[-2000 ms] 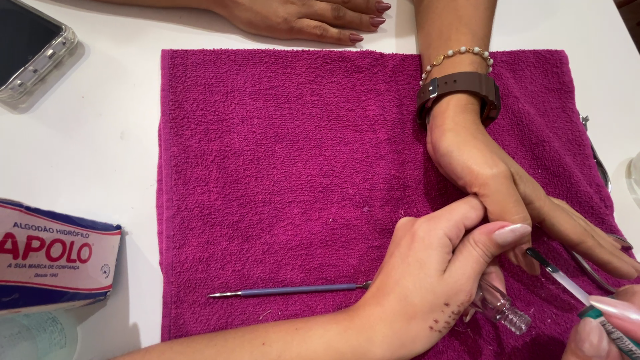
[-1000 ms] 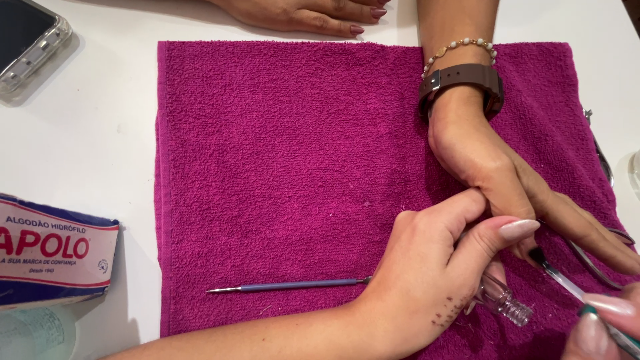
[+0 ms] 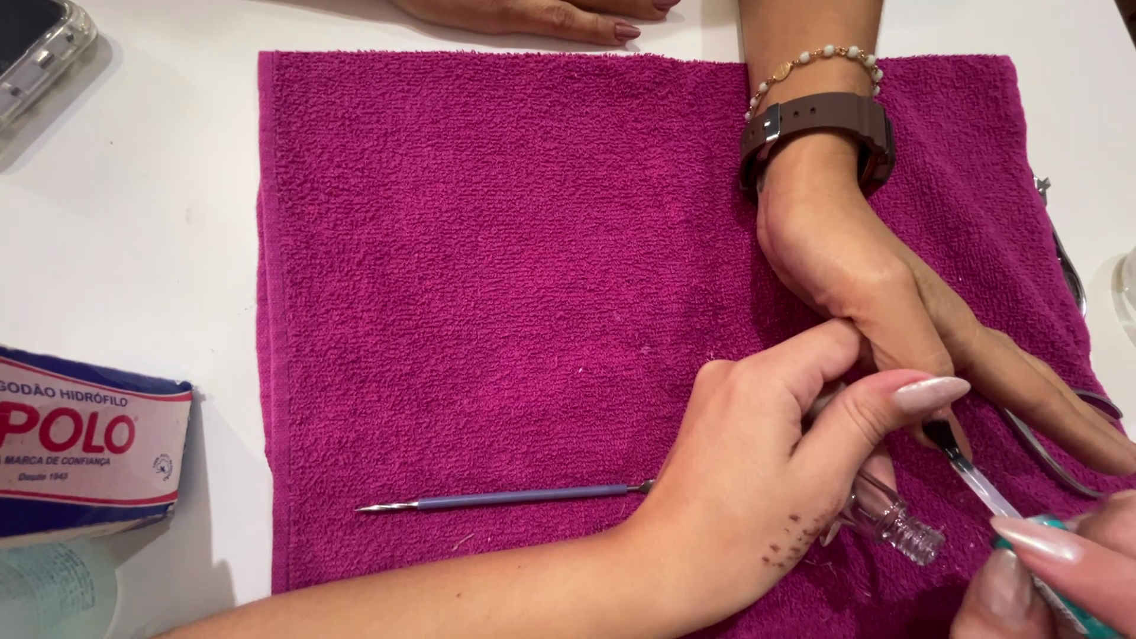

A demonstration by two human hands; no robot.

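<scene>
My left hand (image 3: 772, 453) reaches in from the bottom, its thumb and fingers around the other person's thumb and a clear glass nail polish bottle (image 3: 896, 524) that is uncapped and tilted. At the lower right edge, my right hand (image 3: 1056, 568) pinches the teal cap (image 3: 1069, 595) of a nail polish brush (image 3: 976, 479). The brush's dark bristles touch or lie very near the tip of the other person's thumb. That person's hand (image 3: 852, 257), with a brown watch (image 3: 825, 115) and a beaded bracelet (image 3: 816, 58), rests over a magenta towel (image 3: 497, 266).
A metal-tipped tool with a blue handle (image 3: 524, 497) lies on the towel beside my left wrist. At left are a cotton box (image 3: 89, 444), a translucent container (image 3: 58, 586) and a phone (image 3: 35, 53). The other person's second hand (image 3: 550, 18) rests at the top edge. Metal tools (image 3: 1069, 266) lie at right.
The brush in my right hand has shifted slightly at the other person's thumb tip. My left hand keeps its hold on the thumb and bottle.
</scene>
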